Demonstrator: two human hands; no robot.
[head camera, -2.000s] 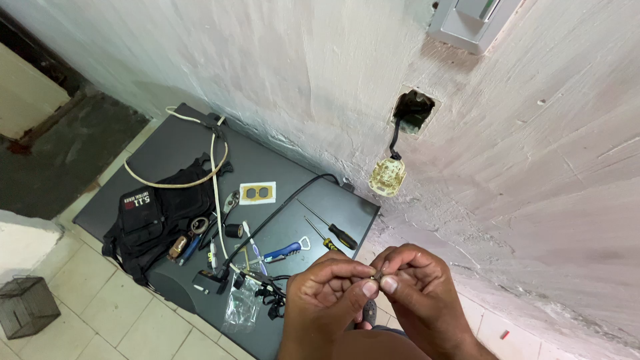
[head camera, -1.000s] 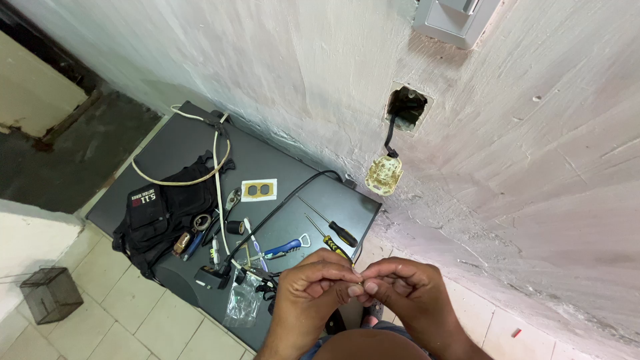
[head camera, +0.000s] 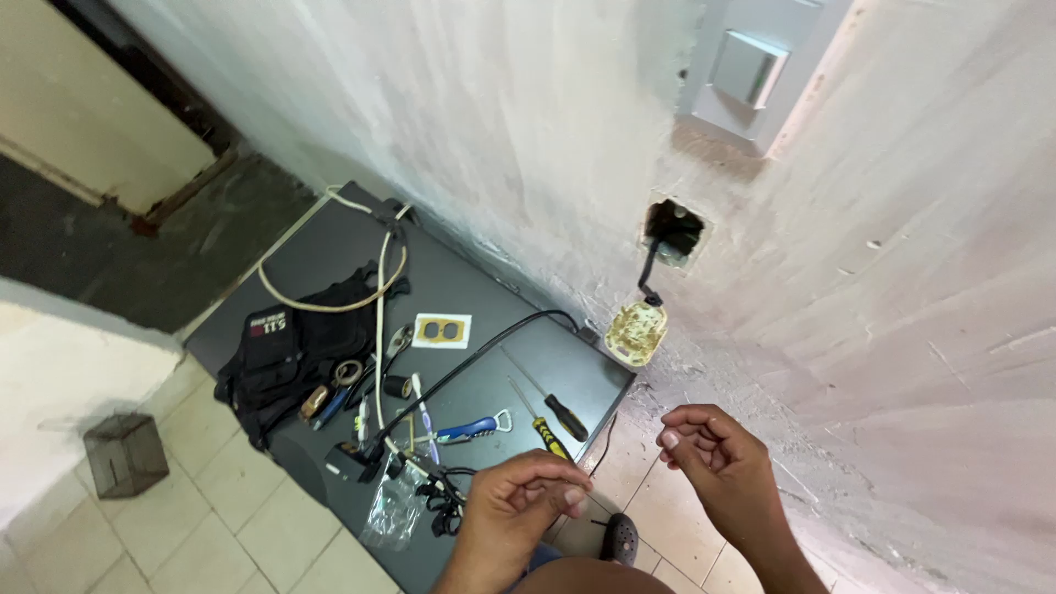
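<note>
My left hand (head camera: 532, 499) is curled over the near corner of the dark table, beside the yellow-and-black screwdriver (head camera: 551, 437); whether something small sits between its fingers cannot be told. My right hand (head camera: 714, 454) is raised to the right, thumb near the bent fingers, below the dirty cream outlet piece (head camera: 636, 333). That piece hangs on a black cable (head camera: 648, 271) from an open wall box (head camera: 675, 231). A black-handled screwdriver (head camera: 566, 417) lies by the yellow one. Further left are a blue-handled tool (head camera: 467, 430) and an outlet cover plate (head camera: 443, 331).
The dark table (head camera: 462, 280) stands against the wall. On it lie a black tool pouch (head camera: 305, 342), a white cable (head camera: 380, 330), a clear plastic bag (head camera: 394, 507) and tape (head camera: 347, 373). A wall switch (head camera: 749, 70) is above the box. A bin (head camera: 125, 456) stands on the tiled floor.
My hands, whose fingertips met in both earlier frames, have moved apart, the right one to the right.
</note>
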